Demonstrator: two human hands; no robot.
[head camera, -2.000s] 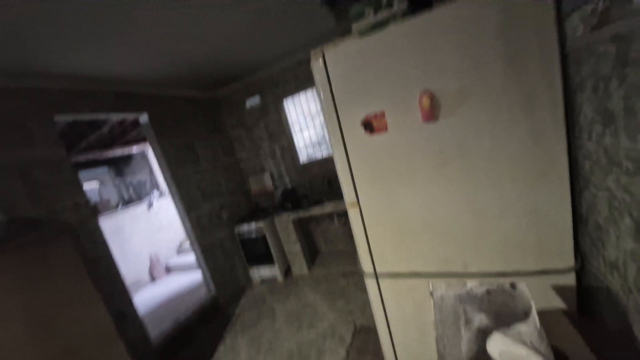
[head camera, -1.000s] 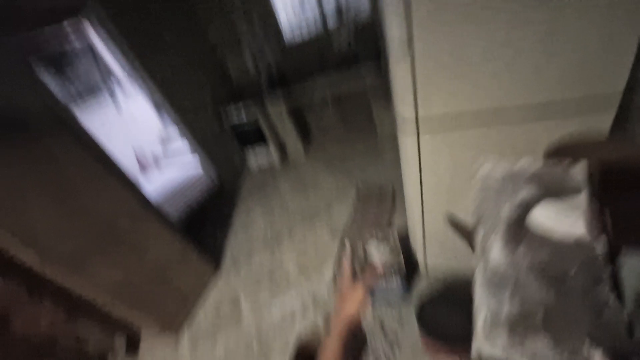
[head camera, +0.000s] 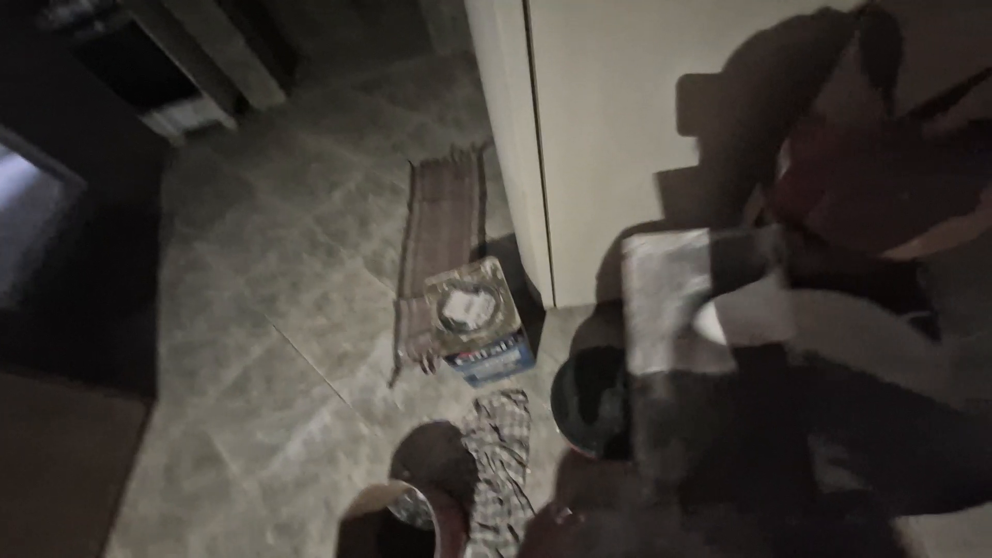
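Note:
Neither my left hand nor my right hand can be made out. On the tiled floor stands a square can with a round top opening and a blue side that bears writing. A striped, fringed mat lies beside and partly behind it. Below the can is a crumpled patterned cloth. Farther right are a dark round object and a pale grey surface with a whitish curved thing over it. At the bottom edge, a round open container is partly visible.
The pale refrigerator rises behind the can, to the right. At the upper left are a stove and a counter support. A brown panel borders the lower left. Dark, unclear things fill the right side.
The view has swung down toward the floor. A hand with spread fingers, seen near the can one second ago, is out of view now.

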